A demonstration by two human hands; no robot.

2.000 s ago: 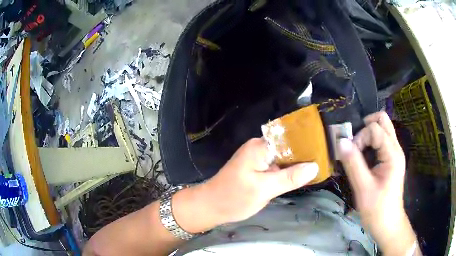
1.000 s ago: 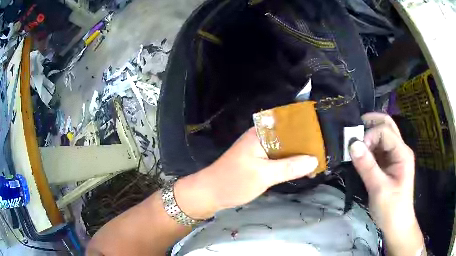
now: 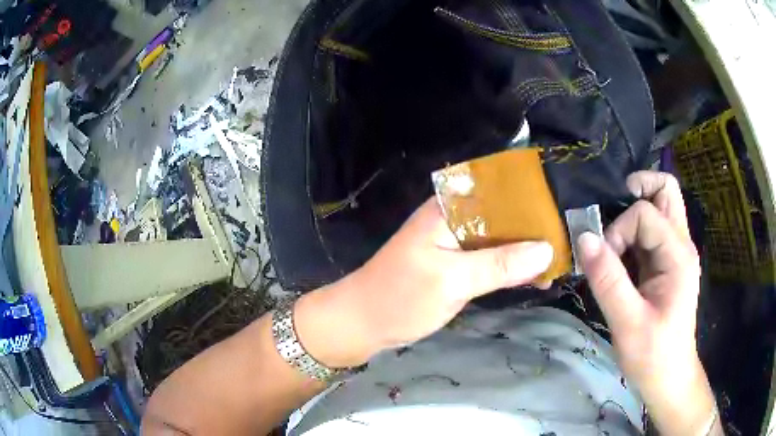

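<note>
The dark jeans [image 3: 289, 170] lie in front of me with the wide waist opening facing up and yellow stitching inside. My left hand [image 3: 442, 264] grips the tan-orange patch [image 3: 507, 197] at the near edge, thumb on top; whitish marks show on its left side. My right hand [image 3: 642, 264] is just right of the patch, its thumb on a small grey-white label [image 3: 584, 223] at the waistband. Whether it also holds a tool is hidden. A white tip of cloth [image 3: 522, 134] shows behind the patch.
A pale grey lap cloth [image 3: 476, 375] dotted with thread bits lies under my hands. A yellow crate [image 3: 723, 196] stands at right beside a pale table edge [image 3: 736, 94]. Cloth scraps [image 3: 213, 128] litter the floor. A cream frame [image 3: 140, 271] and blue object [image 3: 20, 324] are at left.
The patch and jeans have shifted slightly upward. The label and my right thumb have moved left, closer to the patch, and more right-hand fingers show spread behind. My left hand keeps its grip.
</note>
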